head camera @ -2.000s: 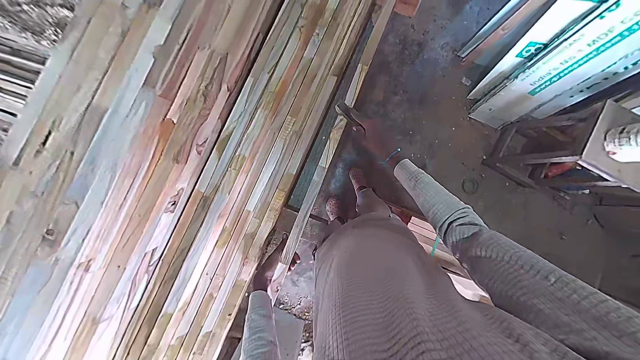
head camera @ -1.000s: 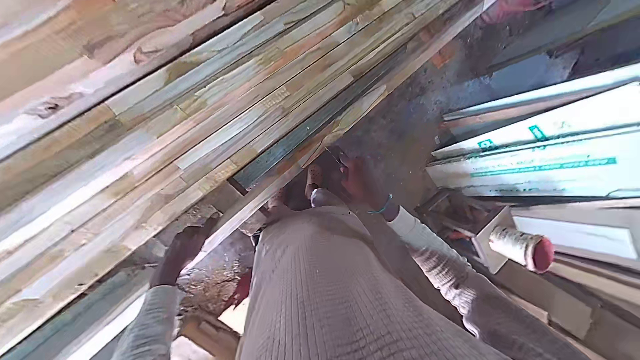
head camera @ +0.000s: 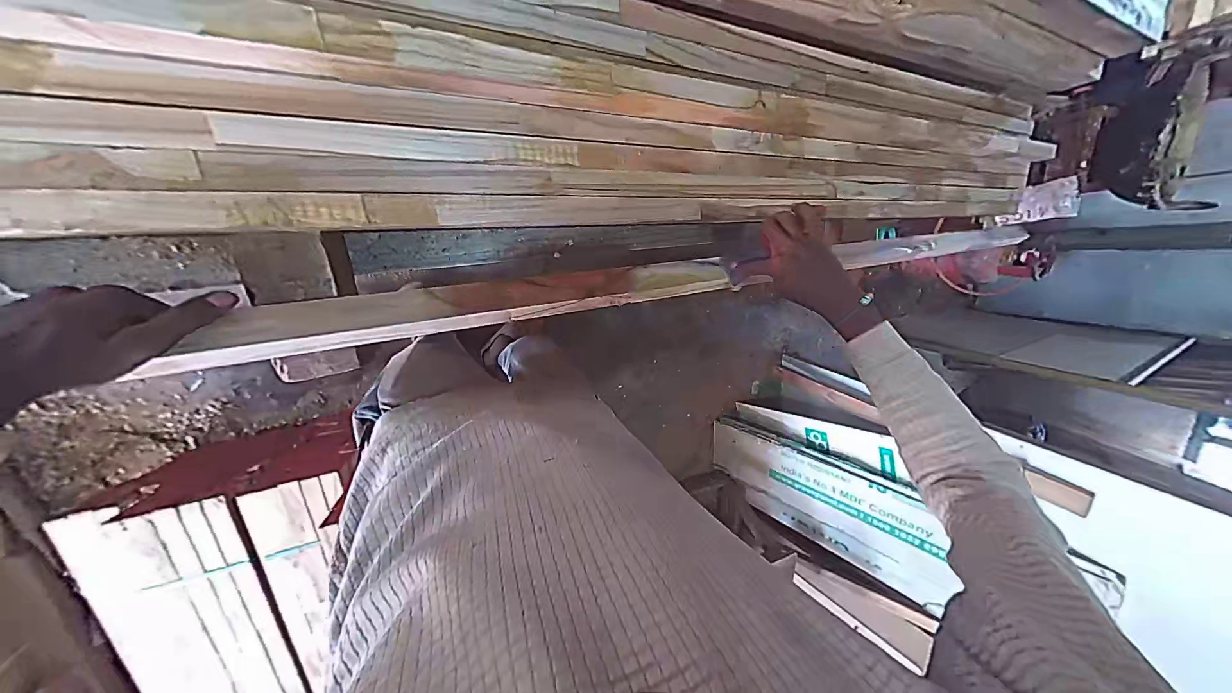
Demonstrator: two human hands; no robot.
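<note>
A long, narrow wooden board runs across the view in front of my body, its surface patched in lighter and darker wood. At its left end my left hand lies on it, thumb along the top face. Toward the other end my right hand is closed on a small dark object against the board; what kind of object it is cannot be told. Beyond the board, long jointed wooden strips lie side by side, with a dark gap between them and the board.
Printed boards with green writing lean at the lower right, beside a large white panel. Pale slats and a dark red sheet are at the lower left. Bare floor shows beyond my body.
The view has turned strongly, so the board and strips now run nearly level. My right hand remains at the board with the small object, and my left hand at its other part.
</note>
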